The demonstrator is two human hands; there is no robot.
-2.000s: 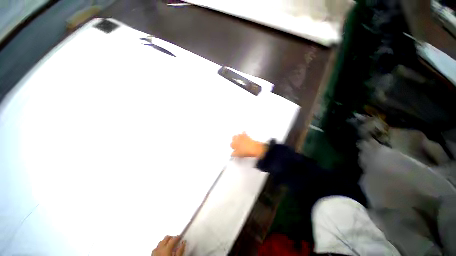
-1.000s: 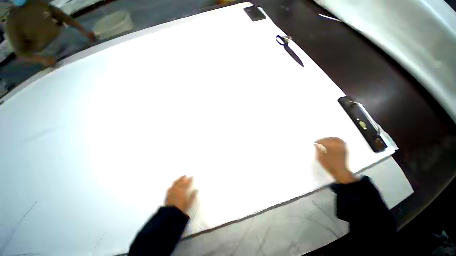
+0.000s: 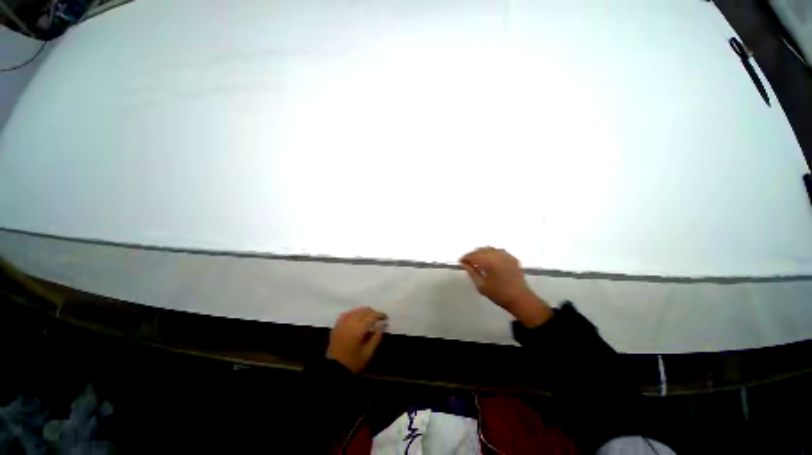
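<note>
The wide white fabric [image 3: 401, 160] lies flat. Its near edge shows as a thin grey line, with a duller off-white underlay [image 3: 214, 280] beyond it on my side. My right hand [image 3: 499, 280] is at this edge, fingertips pinched together on it. My left hand [image 3: 356, 338] is lower and further left, at the underlay's near edge. Its fingers are curled, with a small pale bit by the fingertips; I cannot tell whether it grips anything.
Dark shears [image 3: 752, 71] lie near the fabric's right end. A dark piece [image 3: 808, 187] is cut off at the right edge. A dark unit [image 3: 53, 18] with a thin cable stands at the far left. The dark table edge [image 3: 267, 360] curves below the underlay.
The view has swung left and down to the near edge. My right hand has moved from beside the metal-handled weight to the fabric edge. My left hand has come off the white fabric towards me.
</note>
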